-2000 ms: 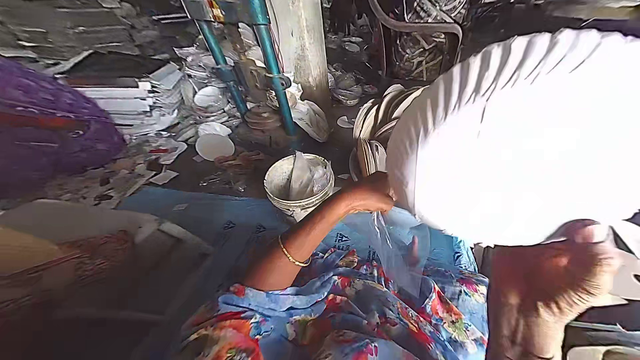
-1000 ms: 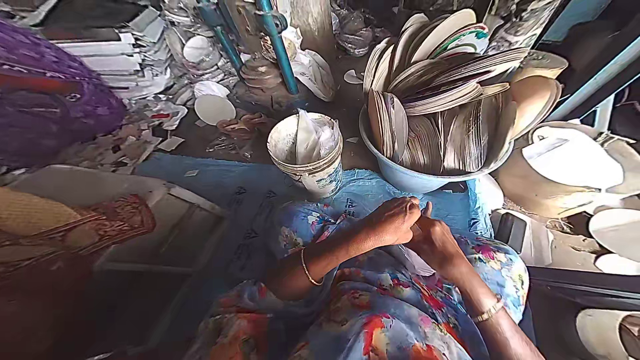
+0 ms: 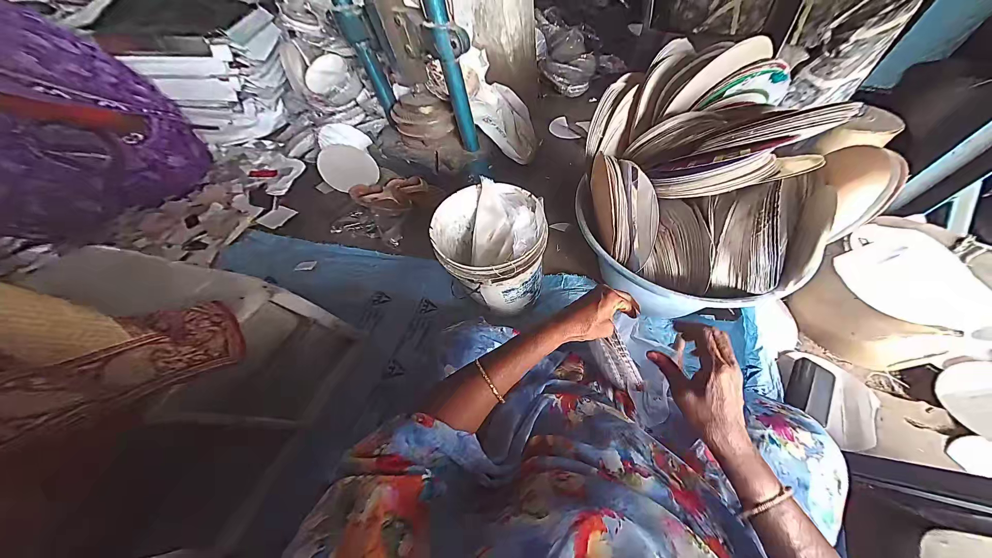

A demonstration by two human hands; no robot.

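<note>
My left hand (image 3: 601, 314) pinches the top of a clear plastic bag (image 3: 647, 368), which hangs over my lap. Just right of the bag is my right hand (image 3: 709, 380), its fingers spread and nothing plainly held in them. Ahead of my left hand stands a white plastic bucket (image 3: 508, 291) with pale plastic sheets (image 3: 500, 225) inside. Beyond both hands sits a light blue basin (image 3: 659, 298), heaped with stacks of round discs (image 3: 682, 240), likely paper or card. Flower-patterned cloth (image 3: 589, 457) covers my lap.
A blue sheet (image 3: 349, 287) lies under the bucket. Blue metal legs (image 3: 457, 85) rise behind it. White round pieces (image 3: 914, 279) are piled at the right. Purple cloth (image 3: 155, 147) and paper stacks (image 3: 186, 85) are at the left, with scraps (image 3: 194, 217) on the floor.
Two seconds ago my right hand held a large white fluted round piece, now out of view. My hands were together one second ago; they are now apart, with the bag in my left hand.
</note>
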